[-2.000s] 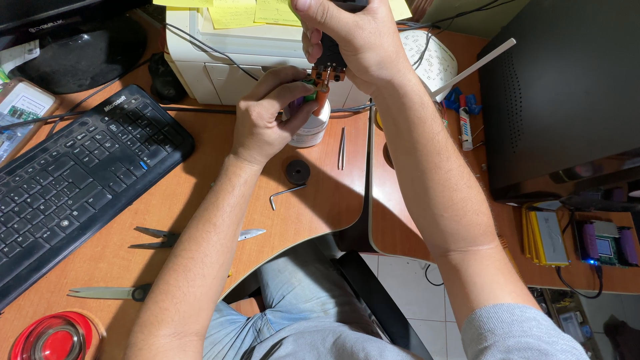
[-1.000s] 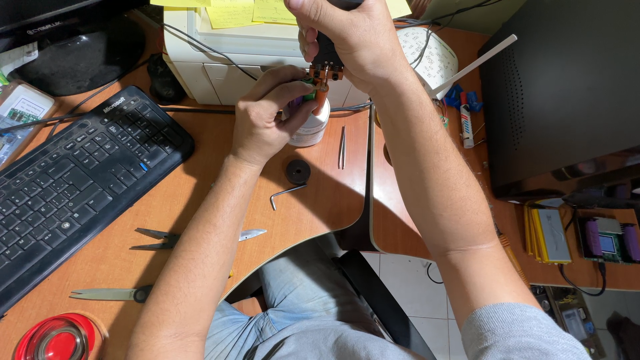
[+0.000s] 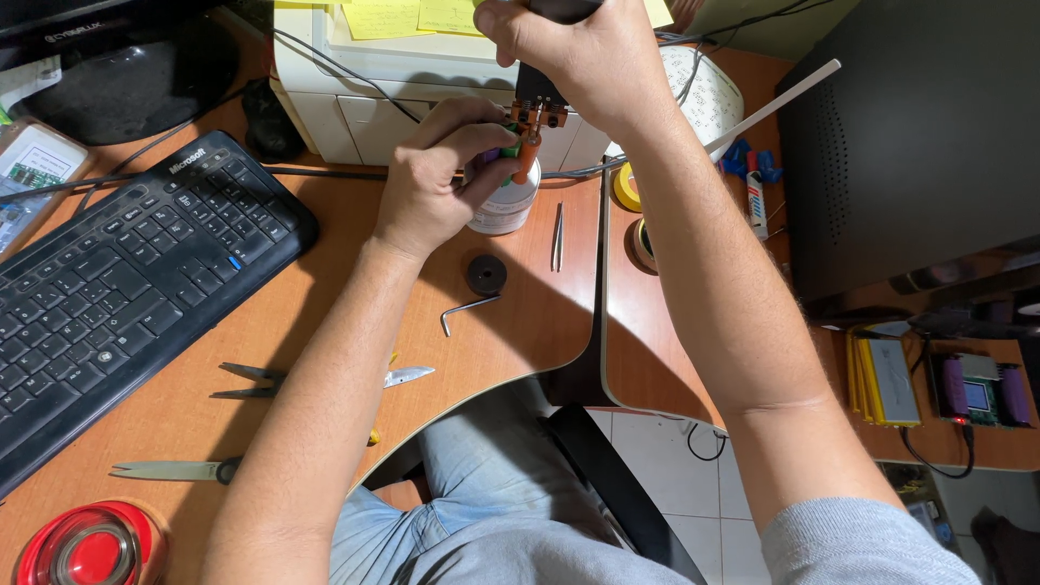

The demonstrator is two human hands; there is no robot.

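My right hand (image 3: 569,57) grips a black handheld tool (image 3: 538,85), which looks like a spot-welding head with orange clamps (image 3: 539,114) at its lower end. Under the clamps, my left hand (image 3: 443,166) pinches a small bundle of cylindrical cells, in which orange (image 3: 527,158), green and purple wraps show. The clamp tips are at the top of the orange cell; whether they touch it I cannot tell. Behind and below the bundle stands a white round container (image 3: 504,213). Tweezers (image 3: 557,237), a black ring (image 3: 487,275) and a hex key (image 3: 467,309) lie on the desk.
A black keyboard (image 3: 130,292) is at left, near pliers (image 3: 253,380), scissors (image 3: 166,470) and red rolls (image 3: 89,544). A white printer (image 3: 357,122) stands behind my hands. At right are tape rolls (image 3: 628,188), a marker (image 3: 756,195), a black case (image 3: 910,146), pouch cells (image 3: 890,378) and a circuit board (image 3: 979,390).
The light on the small circuit board at right was blue two seconds ago and is red now. Both hands have stayed at nearly the same place.
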